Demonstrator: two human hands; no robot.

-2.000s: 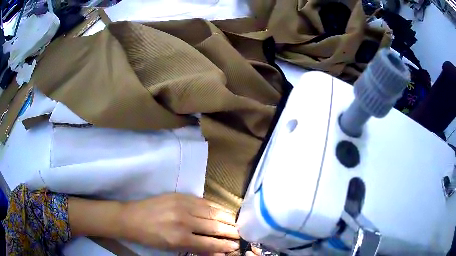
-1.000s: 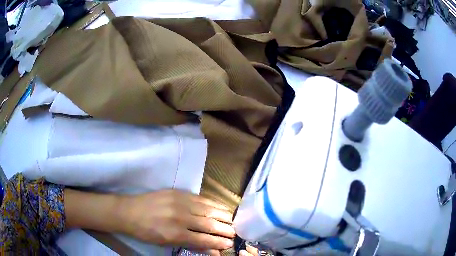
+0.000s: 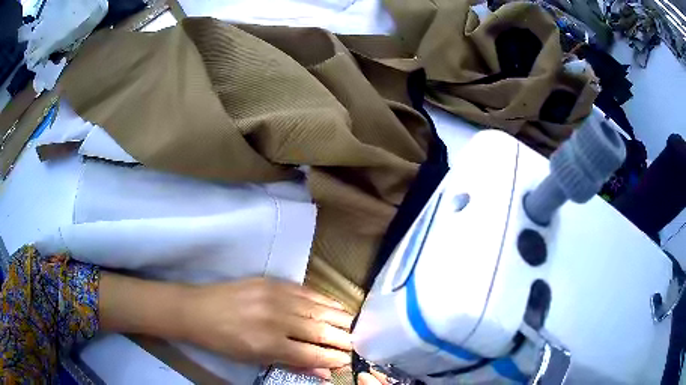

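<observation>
Brown ribbed fabric (image 3: 286,113) lies draped in folds over the table and runs down to the left side of the white sewing machine head (image 3: 481,263). A black edge strip (image 3: 414,195) follows its right side. A flat white cloth (image 3: 180,225) lies at the left, partly under the brown fabric. My left hand (image 3: 263,323) lies flat, palm down, across the white cloth and brown fabric, fingertips beside the machine head. Of my right hand (image 3: 370,379), only fingertips show at the bottom edge, below the machine head; what they hold is hidden.
A grey ribbed knob (image 3: 575,169) stands on the machine head. Whitish scraps (image 3: 64,34) and a cardboard sheet (image 3: 19,124) lie at the upper left. Black pieces (image 3: 605,79) and greyish cloth (image 3: 635,30) lie at the upper right. A dark purple object (image 3: 662,188) is at the right.
The whole view has shifted a little, with the machine head lower and further right. More of the black strip shows beside it. My left hand stays flat on the fabric.
</observation>
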